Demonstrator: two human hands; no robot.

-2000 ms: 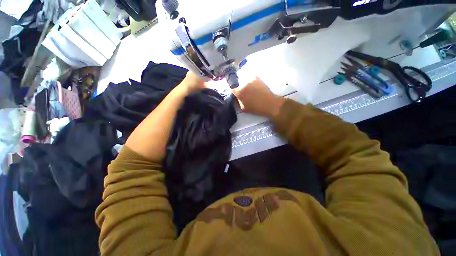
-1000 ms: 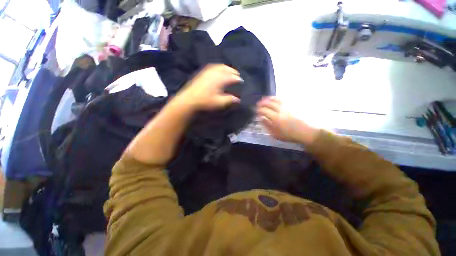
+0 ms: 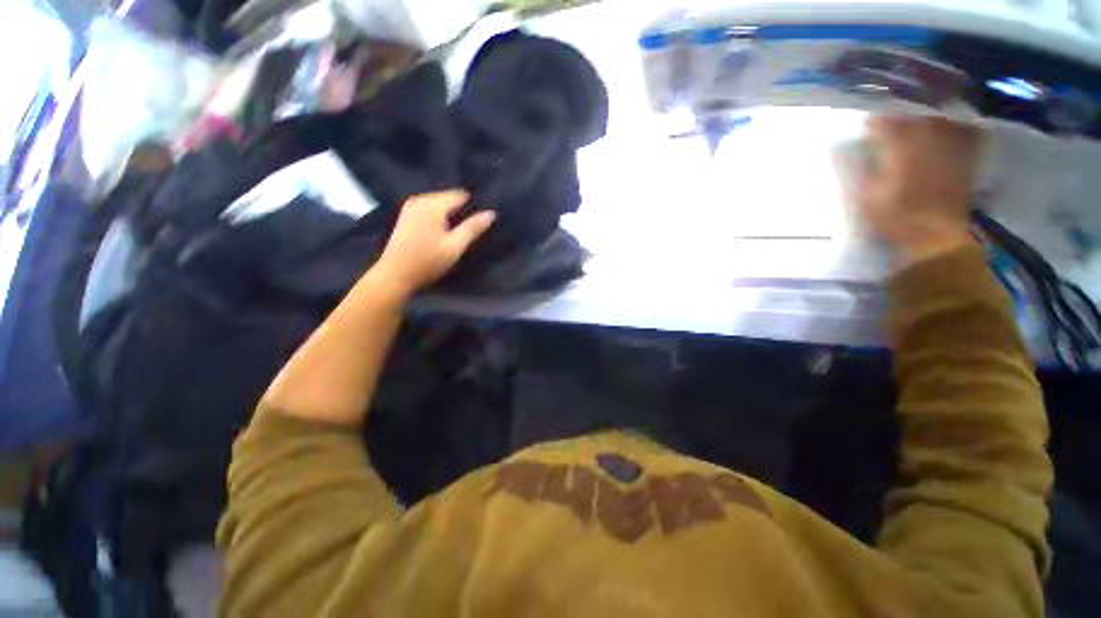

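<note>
The black garment [image 3: 519, 133] lies bunched on the white table left of the sewing machine. My left hand [image 3: 432, 239] is on its left part, fingers curled into the cloth, thumb pointing right. My right hand [image 3: 920, 175] is strongly blurred, over the right side of the table in front of the sewing machine [image 3: 773, 60]; its fingers cannot be made out, nor whether it holds anything. The presser foot and needle area is washed out by glare.
A large black garment pile [image 3: 217, 326] fills the left side, with a white piece [image 3: 302, 187] on it. Dark-handled tools [image 3: 1038, 284] lie at the right, partly behind my right forearm. A white plastic bag [image 3: 139, 91] is at upper left. The table's front edge runs before my lap.
The black garment has moved from the needle area to the left. My right hand has left the cloth and moved far right. My left hand has moved left with the cloth. The view has shifted.
</note>
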